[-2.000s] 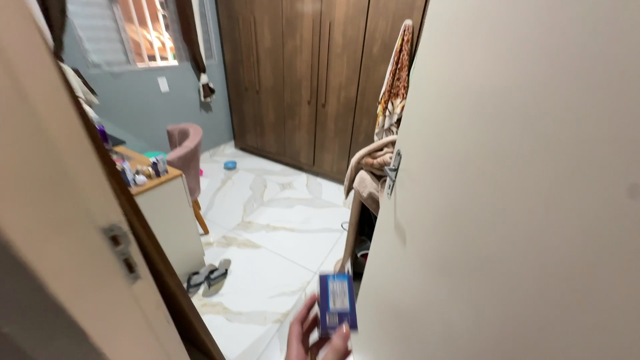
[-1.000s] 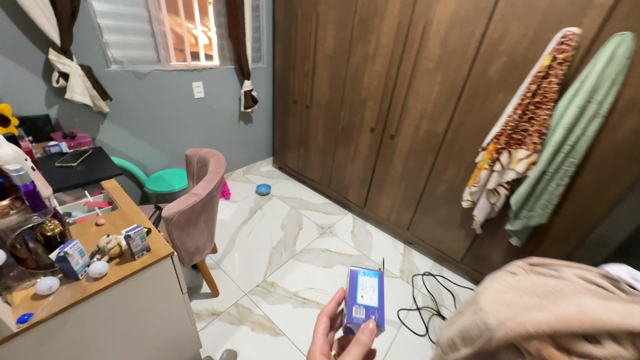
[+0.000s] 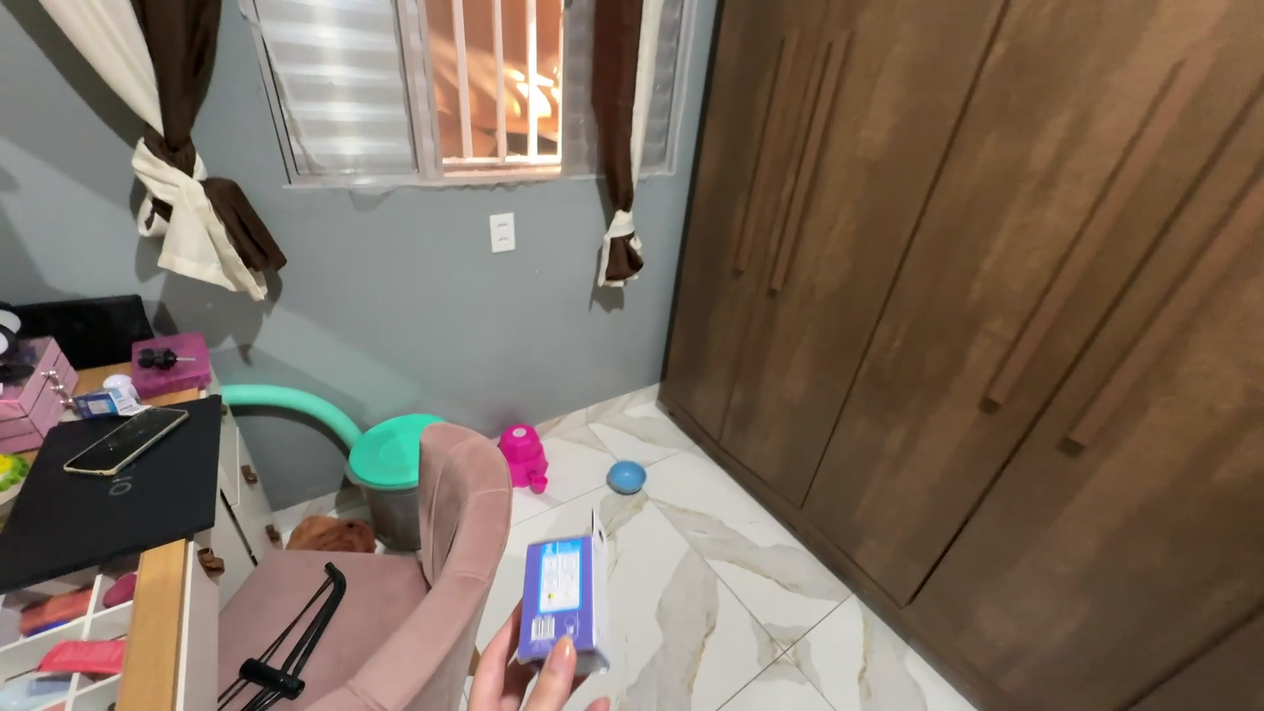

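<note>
At the bottom centre of the head view, my left hand (image 3: 528,681) holds a small blue-purple printed carton (image 3: 558,602) upright, with a fingertip against its lower front. An upper flap of the carton stands up. My right hand is out of view. Left of the carton is a pink upholstered chair (image 3: 464,533), with a black folding stand (image 3: 296,642) on its seat. Farther left, a phone (image 3: 126,440) lies on a black panel (image 3: 168,484) on the dressing table (image 3: 158,622). Its divided tray (image 3: 94,622) holds small cosmetic items.
A teal-lidded bin (image 3: 390,454) stands behind the chair. A pink plastic item (image 3: 523,454) and a blue bowl (image 3: 626,478) are on the marble-look floor (image 3: 681,583). A brown wardrobe (image 3: 889,296) borders the right. Tied curtains (image 3: 193,207) hang by the barred window (image 3: 504,89).
The view has moved from the doorway into the room and turned left toward the window and dressing table. My left hand still holds the carton.
</note>
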